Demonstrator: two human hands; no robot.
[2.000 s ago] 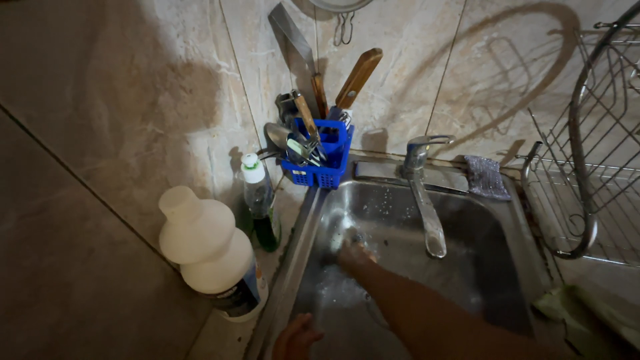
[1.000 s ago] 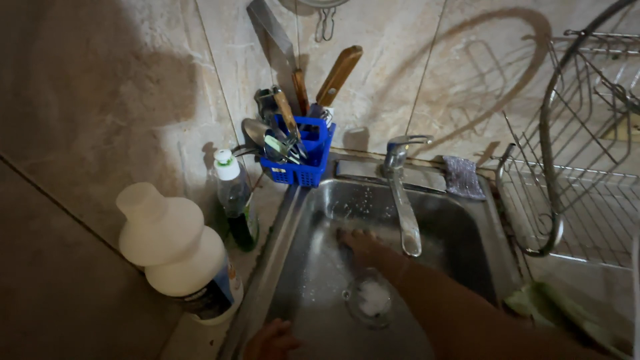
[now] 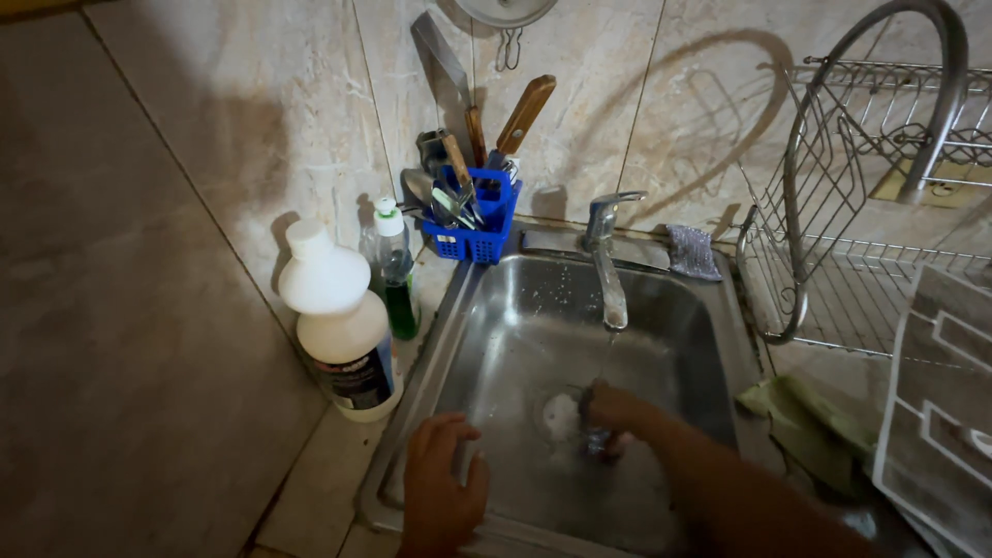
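Note:
My right hand [image 3: 620,418] is low in the stainless steel sink [image 3: 504,372], just right of the drain [image 3: 559,415], where whitish foam or water sits. Its fingers are closed around a small dark, shiny item that is too blurred to name. Above it, the faucet [image 3: 612,298] lets down a thin stream of water toward that hand. Over the sink's left front edge is my left hand [image 3: 448,477], fingers apart and slightly curled, holding nothing. A grey scouring pad [image 3: 694,252] lies on the back right rim.
Left of the sink stand a large white bottle [image 3: 333,310] and a green dish soap bottle [image 3: 399,287]. A blue basket [image 3: 473,225] of utensils is at the back left corner. On the right are a wire dish rack [image 3: 837,256] and a green cloth [image 3: 814,426].
My right hand has moved from the back left of the basin to beside the drain. My left hand shows more fully over the near left edge. The view has shifted.

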